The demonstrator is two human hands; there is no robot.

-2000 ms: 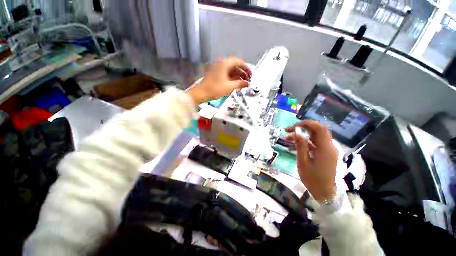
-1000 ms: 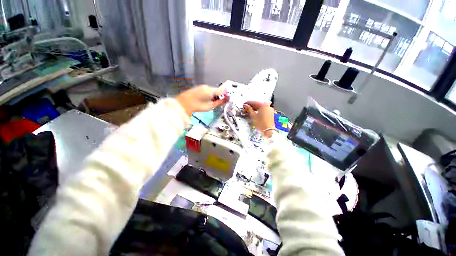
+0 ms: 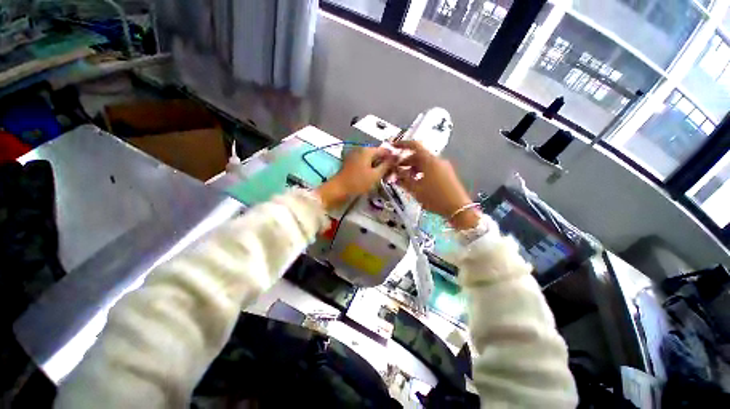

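Observation:
My left hand (image 3: 358, 177) and my right hand (image 3: 435, 182) meet at the top of the pale sewing machine head (image 3: 370, 244). Their fingertips are pinched close together; any thread between them is too fine to see. A white tube (image 3: 419, 264) runs down the front of the head. Below it, the metal clamp frame (image 3: 371, 307) lies over a camouflage shoulder strap (image 3: 423, 339). Another wide dark camouflage strap (image 3: 296, 363) lies nearest me, partly behind my left sleeve.
A shiny metal side table (image 3: 120, 192) is at the left, with dark camouflage pieces (image 3: 30, 232) at its edge. A blue air hose (image 3: 314, 160) loops behind the head. The control screen (image 3: 528, 240) stands right, below black thread cones (image 3: 556, 144). A cardboard box (image 3: 172, 136) is behind.
My right hand has come from low beside the head up to its top, and now meets my left hand. The view has tilted and shifted.

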